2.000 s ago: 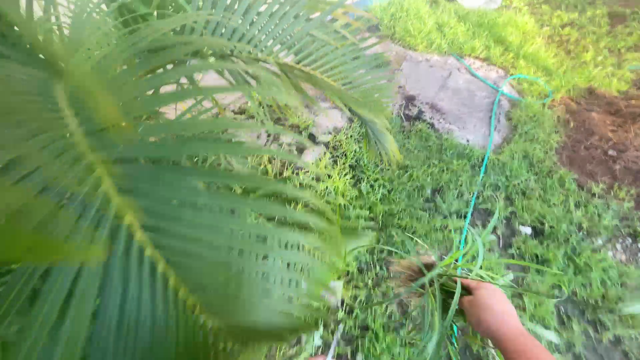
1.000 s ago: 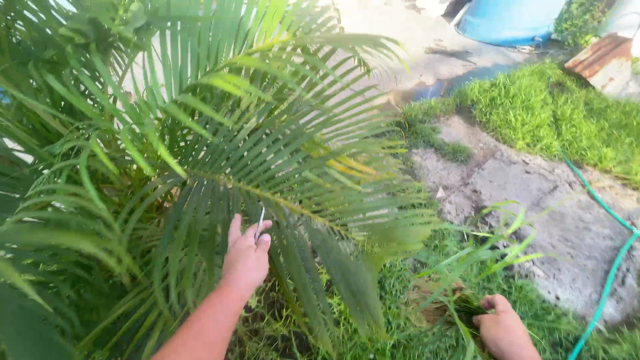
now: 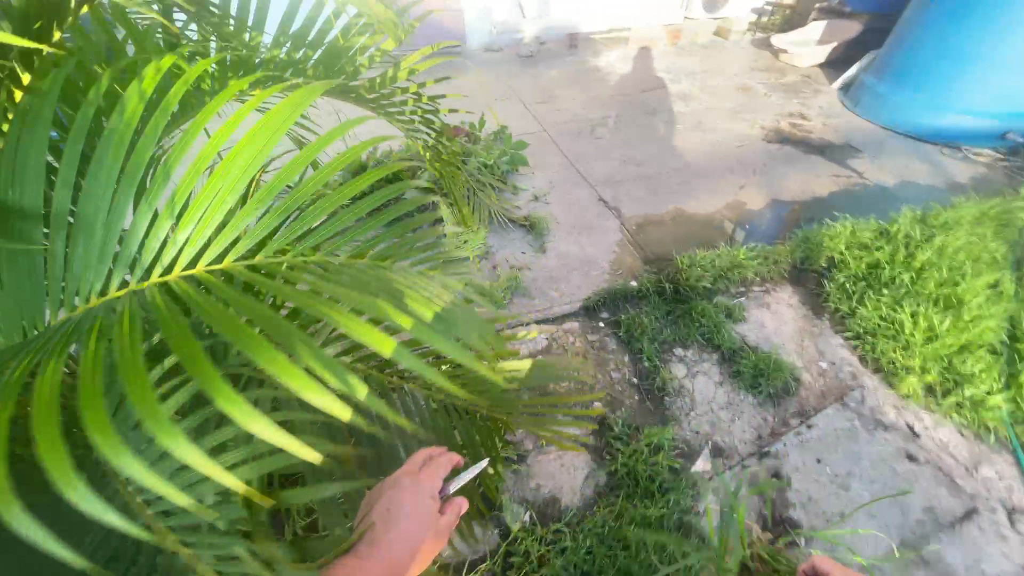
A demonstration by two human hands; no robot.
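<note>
My left hand (image 3: 412,508) is closed around a small knife, whose pointed metal blade (image 3: 466,478) sticks out between thumb and fingers. It is just below the palm fronds (image 3: 232,264) that fill the left side. At the bottom edge, only part of my right hand (image 3: 828,566) shows, beside a bunch of long pulled grass (image 3: 748,528); its grip is mostly cut off by the frame.
Broken concrete slabs (image 3: 872,472) and low weeds (image 3: 640,488) lie ahead. Bright grass (image 3: 928,296) grows at the right, with a green hose (image 3: 1014,440) at the edge. Wet concrete paving (image 3: 576,160) and a blue plastic container (image 3: 952,72) are farther off.
The view has swung up toward the paving. My left hand, barely visible at first, came up against the palm frond and is now lower, right of the leaves. My right hand has dropped mostly out of view.
</note>
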